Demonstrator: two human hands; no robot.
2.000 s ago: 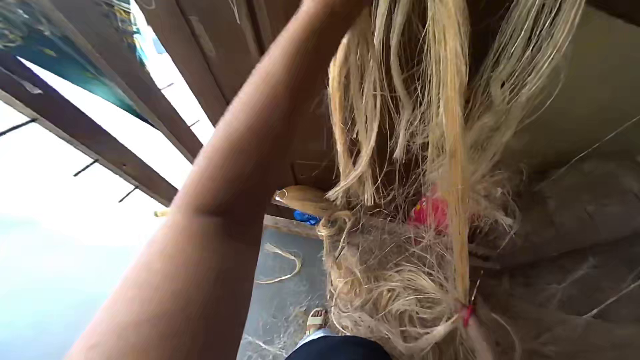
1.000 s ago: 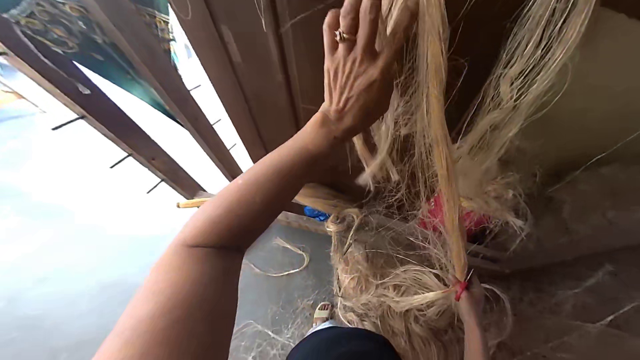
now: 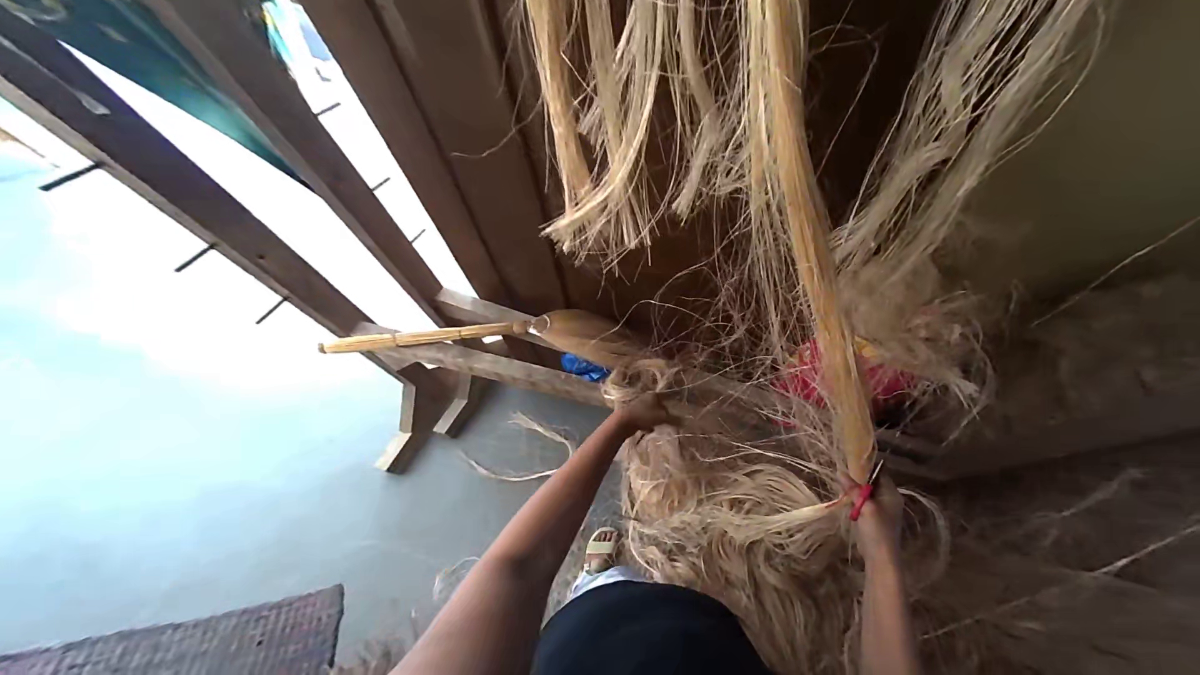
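Long pale plant-fibre strands (image 3: pixel 619 122) hang at the top centre. My right hand (image 3: pixel 878 511) grips the lower end of a thick hanging fibre hank (image 3: pixel 816 253), where a red tie (image 3: pixel 861 499) goes around it; a small dark pointed thing shows beside the fingers. My left hand (image 3: pixel 642 412) is lower left of the hanging strands, at a curled clump of fibre (image 3: pixel 647 375) over a wooden rail; its fingers are mostly hidden, so its hold cannot be told. A large heap of loose wavy fibre (image 3: pixel 741 534) lies between and below my hands.
A straw broom (image 3: pixel 422 337) rests across the wooden frame's lower rail (image 3: pixel 525 375). Near it is a blue plastic piece (image 3: pixel 583 367). Red material (image 3: pixel 806 380) shows behind the hank. My sandalled foot (image 3: pixel 602 548) is on the floor below, and a ridged mat (image 3: pixel 206 637) lies at lower left.
My left hand was up at the hanging strands one second ago and has come down to the curled clump by the rail. My right hand remains at the red tie.
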